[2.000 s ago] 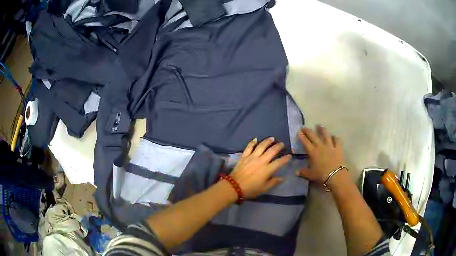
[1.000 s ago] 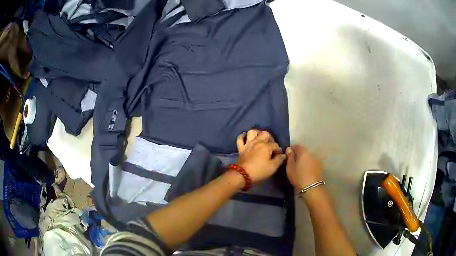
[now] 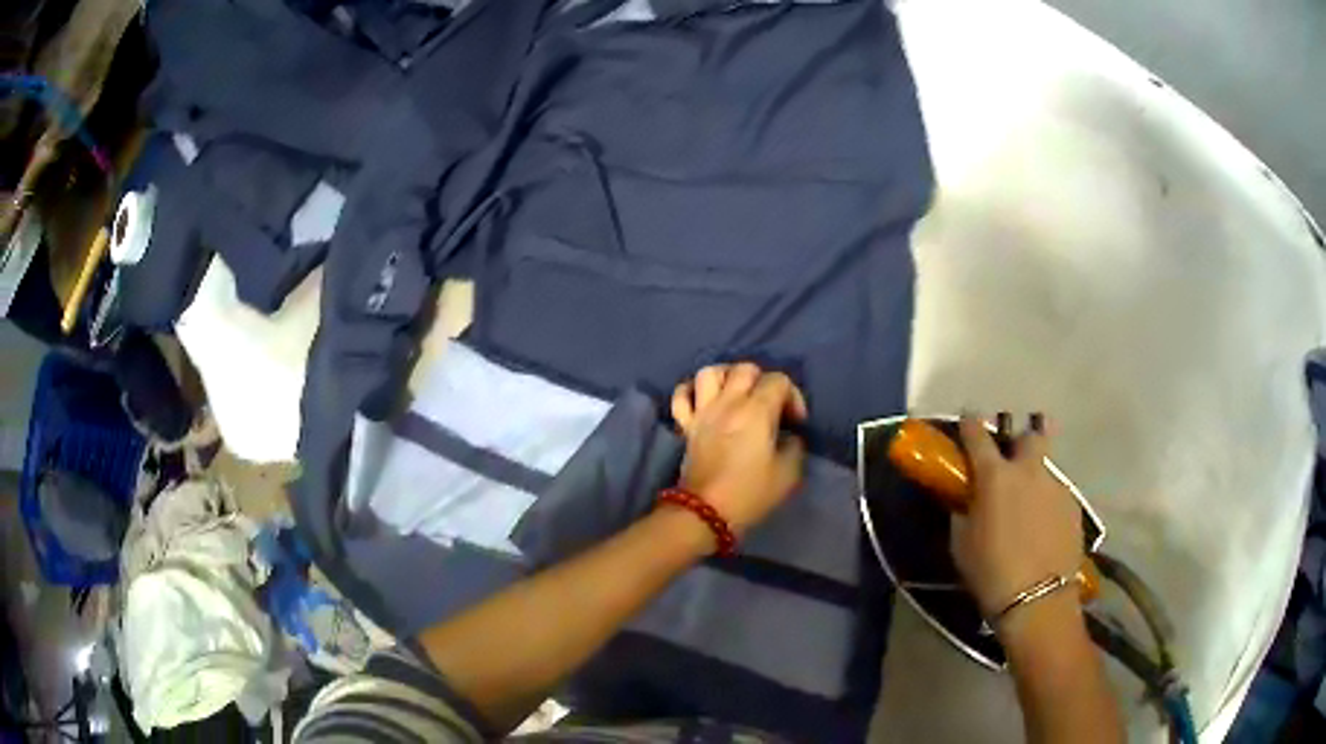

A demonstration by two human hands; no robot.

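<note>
A dark navy-grey garment [image 3: 698, 204] lies spread on the white ironing table, its paler wrong side [image 3: 487, 414] with dark bands showing at the near part. My left hand [image 3: 739, 443] rests on the garment near the dark seam, fingers bent; whether the fingertips pinch cloth is unclear. My right hand [image 3: 1018, 516] is closed around the orange handle of the steam iron [image 3: 909, 545]. The iron's dark, pale-rimmed plate is beside the garment's right edge.
The white table [image 3: 1120, 291] extends right, with a curved rim. A white roll [image 3: 133, 227] and a yellow handle [image 3: 90, 276] are at the left. A blue plastic basket [image 3: 58, 509] and pale cloth heaps [image 3: 197, 625] lie lower left. Hoses trail from the iron.
My right hand has left the garment edge and taken hold of the iron, which has moved left towards the garment. My left hand stays on the cloth. The view has shifted.
</note>
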